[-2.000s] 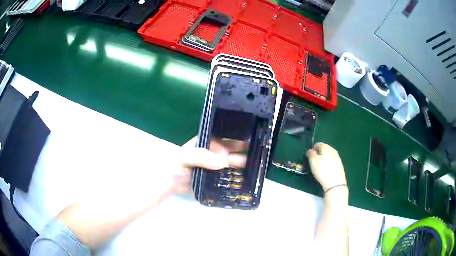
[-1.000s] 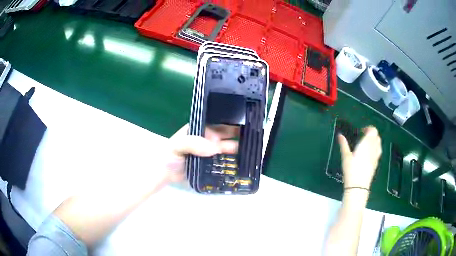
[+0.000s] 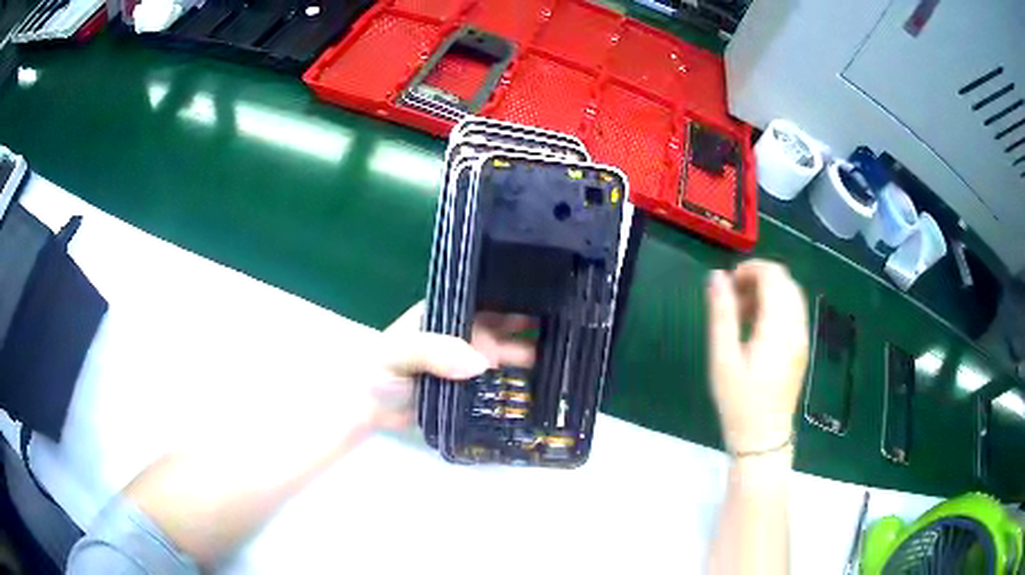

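My left hand [image 3: 433, 365] is shut on a stack of phone middle frames [image 3: 534, 247], held as one block with striped silver edges. The front frame has a dark inside, gold contacts near its lower end and an open window through which my fingers show. The stack is upright and slightly fanned. My right hand [image 3: 764, 337] is to the right of the stack over the green surface, blurred, with fingers and thumb apart and nothing seen in it. A single frame [image 3: 830, 365] lies on the green surface just right of it.
A red tray [image 3: 629, 96] with a few frames is behind the stack. White rolls [image 3: 787, 160] stand by the grey cabinet [image 3: 877, 101]. More frames [image 3: 897, 402] lie at right. A green fan [image 3: 950, 539] is lower right. A black flat item [image 3: 51, 326] is far left.
The right hand has moved back left from the frame it was over a second ago. The frames on the green surface have shifted. The front frame of the held stack now sits further right.
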